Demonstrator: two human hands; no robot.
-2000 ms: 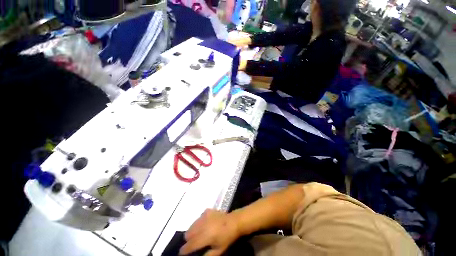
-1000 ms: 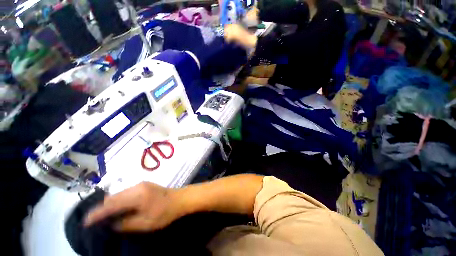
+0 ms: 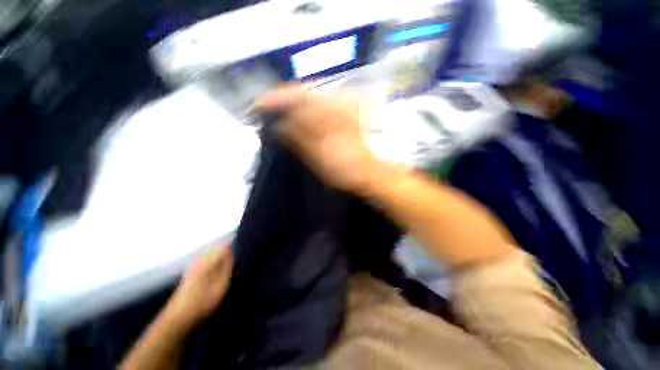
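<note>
The frame is blurred by motion. Black cloth hangs from the needle end of the white sewing machine down over the table's front edge to the lap. My right hand grips the top of the black cloth close below the needle end. My left hand holds the left edge of the cloth at the table's front edge. The needle and presser foot are too blurred to make out.
The white table top lies left of the cloth. Dark blue cloth pieces with pale strips lie at the right. A blue object stands at the far left edge. The scissors cannot be made out.
The view has swung down and left. My right hand has moved with the black cloth up to the needle end. My left hand has come into view, holding the cloth.
</note>
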